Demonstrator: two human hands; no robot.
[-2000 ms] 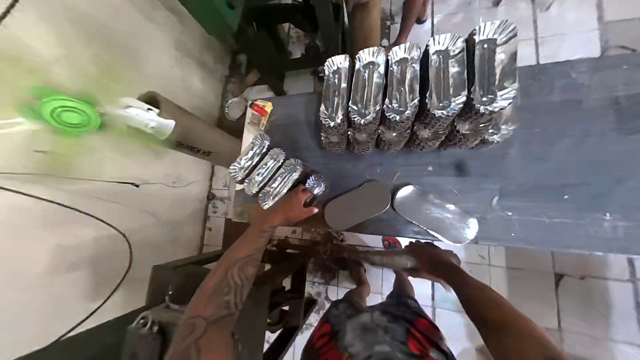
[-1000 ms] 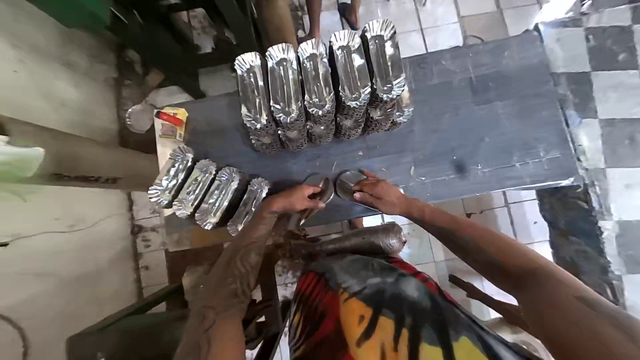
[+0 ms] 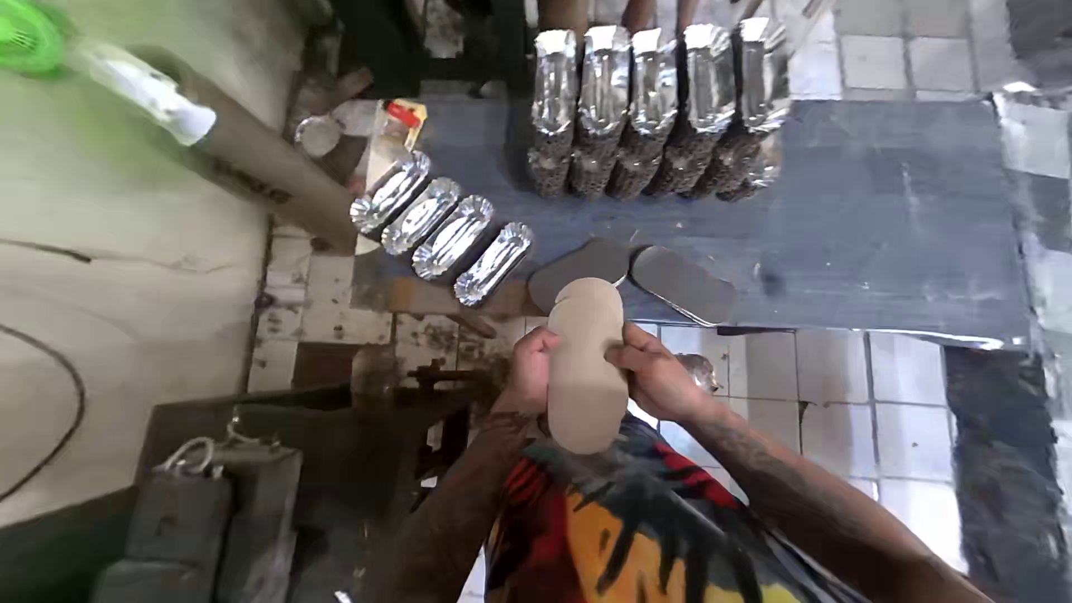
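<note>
My left hand [image 3: 529,368] and my right hand [image 3: 657,373] grip opposite long sides of an oval cardboard blank [image 3: 586,368], its plain beige face towards me, above my lap. Beyond it, at the table's near edge, lie two flat grey oval pieces, one at left [image 3: 578,270] and one at right [image 3: 682,285]. Several fluted foil trays stand in a slanting row to the left, the nearest foil tray [image 3: 494,264] close to the left oval. Taller stacks of foil trays [image 3: 655,92] stand side by side along the table's far edge.
The dark table [image 3: 888,218] stretches to the right. A red and yellow packet [image 3: 404,117] lies at its far left corner. A large cardboard tube [image 3: 268,167] leans at left, near a green and white fan [image 3: 29,38]. Grey metal blocks [image 3: 180,511] stand at lower left.
Both hands have come back from the table edge towards my body and now hold up a beige oval blank. A second ago they were at the small oval pieces on the table.
</note>
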